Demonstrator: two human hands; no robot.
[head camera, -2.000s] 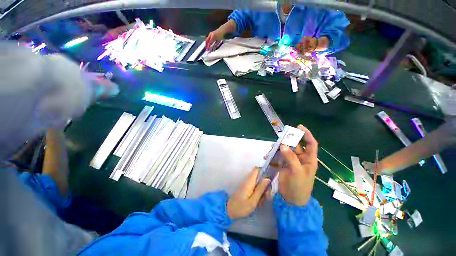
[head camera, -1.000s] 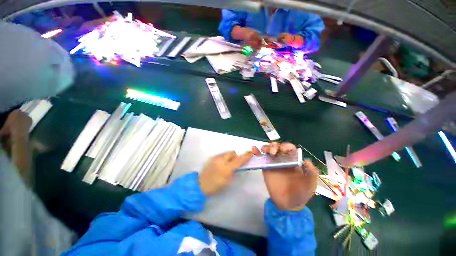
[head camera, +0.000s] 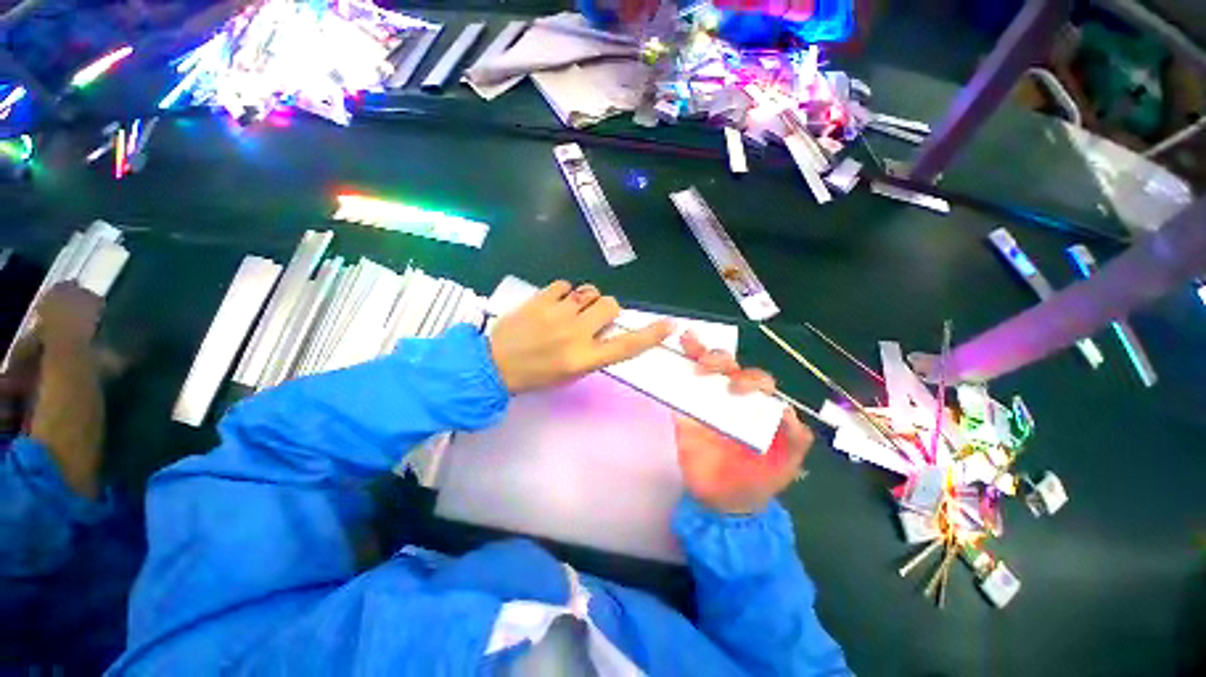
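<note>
A long flat white sleeve (head camera: 681, 384) slants over the white work sheet (head camera: 562, 463), its near end down to the right. My left hand (head camera: 556, 341) lies on the sleeve's upper left part with the index finger stretched along it. My right hand (head camera: 741, 443) holds the sleeve's lower right end from beneath, with fingertips over its edge. Whether an LED strip is inside cannot be seen. A fanned stack of empty sleeves (head camera: 357, 318) lies left of the sheet, partly behind my left sleeve. A pile of lit LED units (head camera: 946, 456) lies to the right.
Two finished pieces (head camera: 595, 205) lie beyond the sheet, and a glowing piece (head camera: 413, 220) lies beyond the stack. Large lit heaps (head camera: 284, 60) are across the table. A grey metal bar (head camera: 1085, 311) crosses at right. Another worker's hand (head camera: 69, 324) is at far left.
The sleeve has turned from nearly level to slanting, showing its broad white face. My left hand has moved up onto it. The view has shifted, and the neighbour's large pale head covering has left the left side.
</note>
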